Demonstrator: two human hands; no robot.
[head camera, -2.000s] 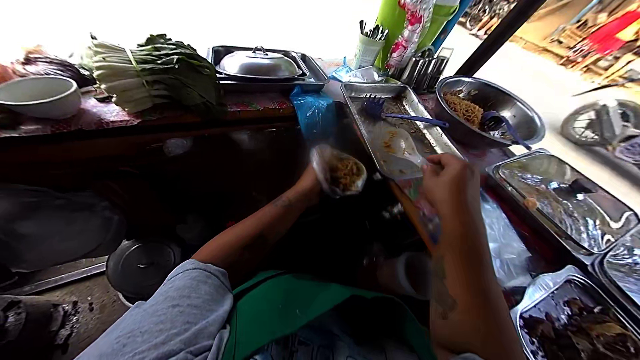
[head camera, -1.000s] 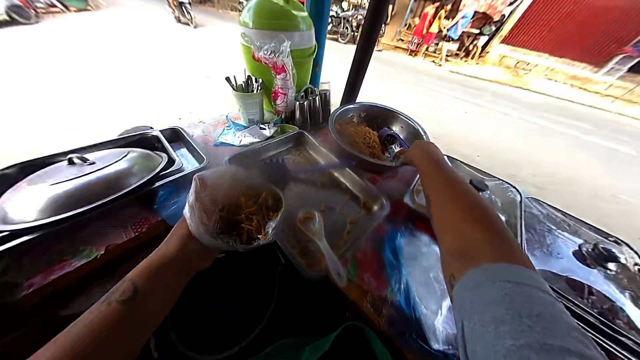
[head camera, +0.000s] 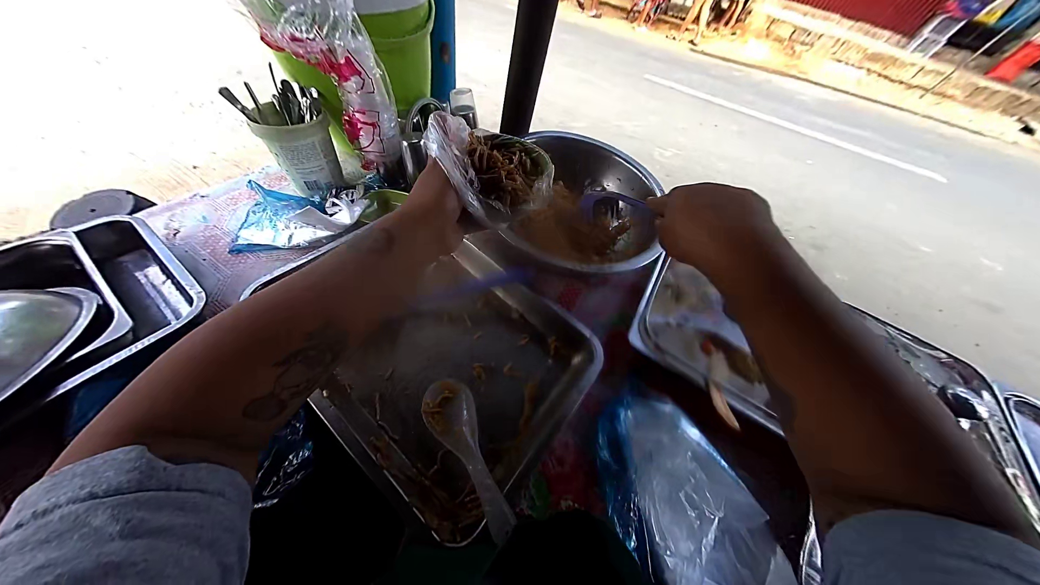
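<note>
My left hand (head camera: 435, 203) holds up a clear plastic bag (head camera: 455, 154) with brown noodles (head camera: 505, 171) in it, mouth towards me, over the near left rim of a steel mixing bowl (head camera: 634, 162). My right hand (head camera: 711, 223) grips the handle of a purple serving spoon or fork (head camera: 613, 197), whose head is down among the noodles (head camera: 569, 231) in that bowl. Below my left forearm lies a steel tray (head camera: 581, 345) with food scraps, a pale plastic spoon (head camera: 459, 422) and another blue-purple utensil (head camera: 475, 286), blurred.
A tub of cutlery (head camera: 305, 154) and a green container (head camera: 406, 57) stand at the back left, beside a black post (head camera: 530, 65). Lidded steel pans (head camera: 154, 284) are at left. A food tray (head camera: 691, 325) lies under my right arm, with plastic bags (head camera: 691, 487) nearer me.
My left hand has brought the bag of noodles from over the tray to the bowl. My right hand moved from the pale spoon at the tray to the purple utensil in the bowl. The view has shifted.
</note>
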